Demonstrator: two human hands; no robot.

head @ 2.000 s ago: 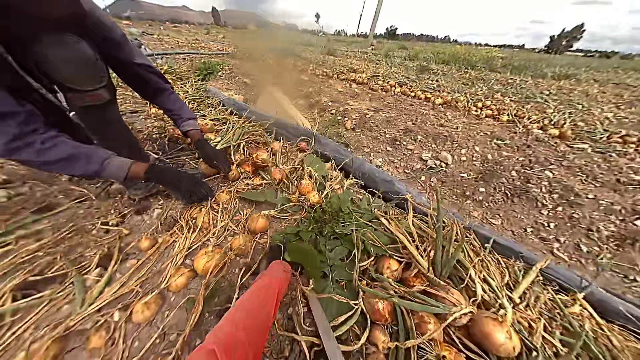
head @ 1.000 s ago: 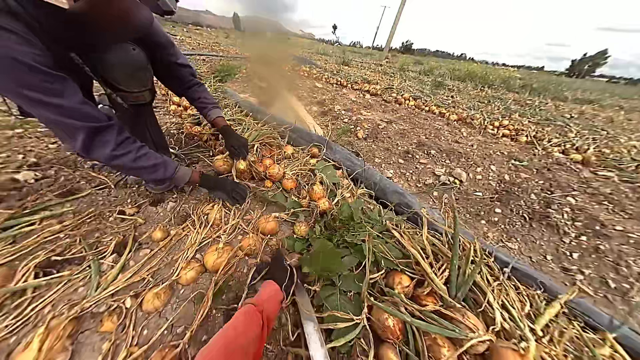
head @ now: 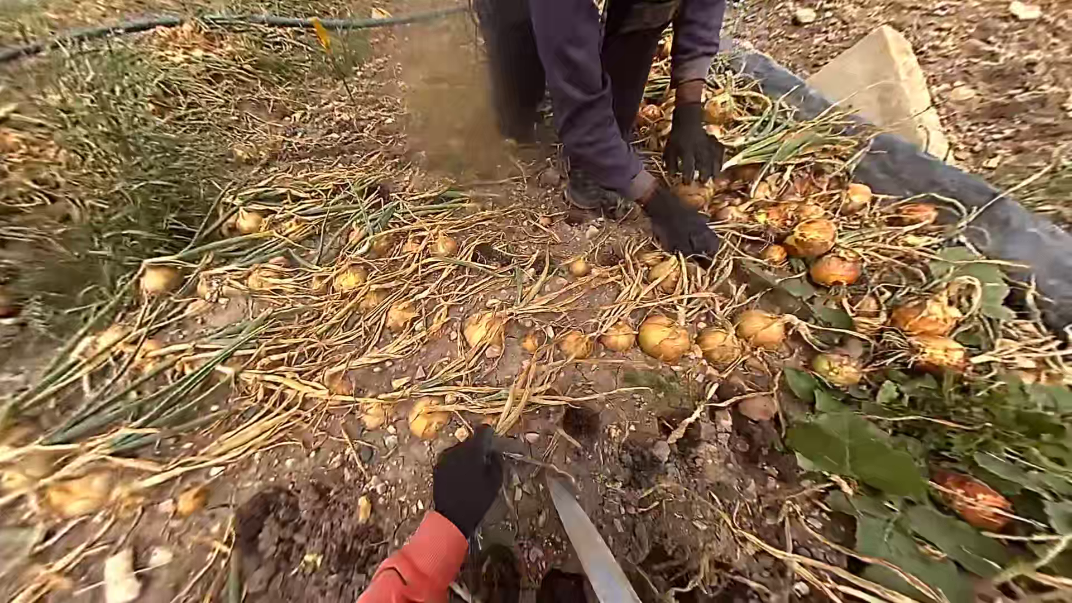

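My left hand, in a black glove below a red sleeve, is low over the soil just below a yellow onion. Its fingers look curled beside thin dry stems; whether they grip any is unclear. To its right a long metal blade slants up from the bottom edge, its handle out of frame. My right hand is not in view. Yellow onions with dry and green tops lie across the ground ahead.
A co-worker's gloved hands touch the onions at the upper right. A dark pipe or rolled sheet runs along the right, beside a pale block. Broad-leaved weeds grow at lower right. A hose crosses the far left.
The view has swung left and down. My left hand is now over bare soil near an onion, away from the green weeds it was beside earlier. The co-worker's hands remain among the onions.
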